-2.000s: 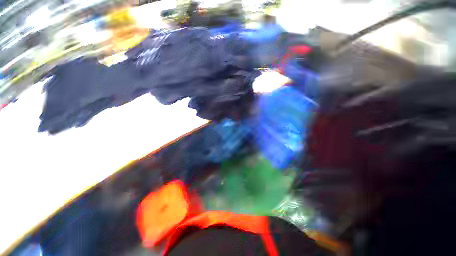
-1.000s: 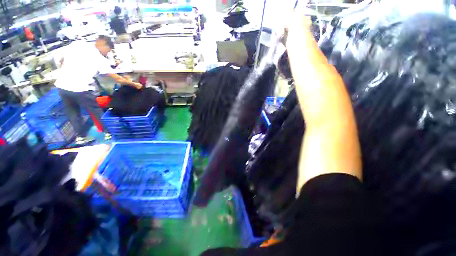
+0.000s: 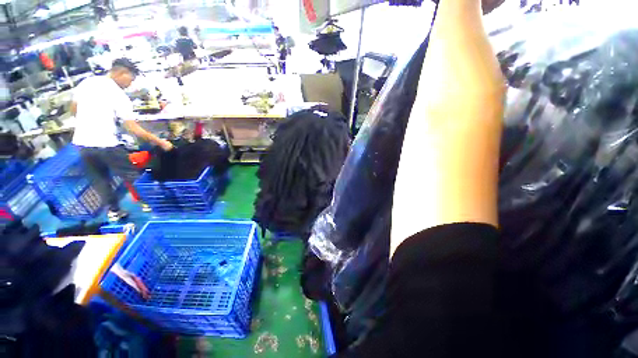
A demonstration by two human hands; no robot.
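My right forearm reaches up through the middle right. My right hand [image 3: 467,7] is almost wholly cut off by the top edge, so its grip is hidden. A dark garment in clear, shiny film [image 3: 374,150] hangs just left of the forearm; its top is hidden or out of frame. More bagged dark garments [image 3: 573,175] hang densely right of the arm. My left hand is not in view.
A blue crate [image 3: 241,280] stands on the green floor [image 3: 283,280]. Dark garments hang in a bunch [image 3: 301,164] behind. A person [image 3: 101,115] bends over a crate of dark cloth [image 3: 175,196]. A dark pile [image 3: 31,287] lies left.
My right arm has moved slightly, and the hand has risen almost out of frame. The bagged garment, which hung slanting out over the floor, is now closer to the other bagged garments.
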